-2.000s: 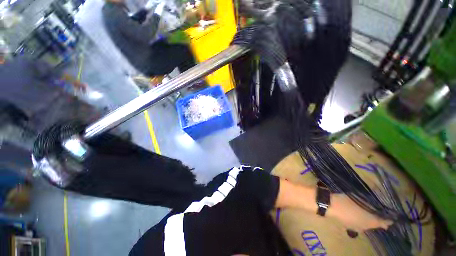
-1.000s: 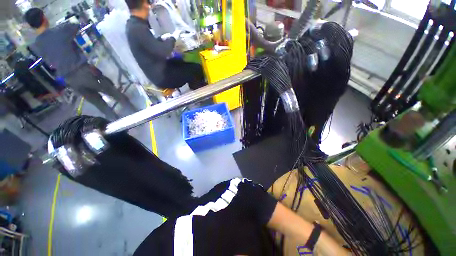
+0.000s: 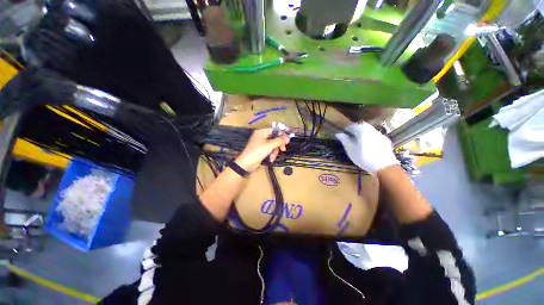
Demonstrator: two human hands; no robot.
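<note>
A wide bundle of black cables (image 3: 316,152) lies across the tan cardboard board (image 3: 310,190). My bare left hand (image 3: 262,148), with a dark wristband, is over the left part of the bundle. Its fingers are closed on cable ends with small pale tips (image 3: 279,127). My right hand (image 3: 367,146), in a white glove, lies at the right part of the bundle with its fingertips at the cables. Whether it grips any is unclear. A few black strands curve over the board below my left hand.
The green press plate (image 3: 322,83) with steel columns is just beyond the board; green-handled pliers (image 3: 262,64) rest on it. A blue bin of white pieces (image 3: 89,205) is at left. Silver metal tubes (image 3: 425,122) lie at right. Black hanks hang at upper left.
The view has swung toward the board and press. My gloved right hand has come into view. My left hand now holds cable ends above the board.
</note>
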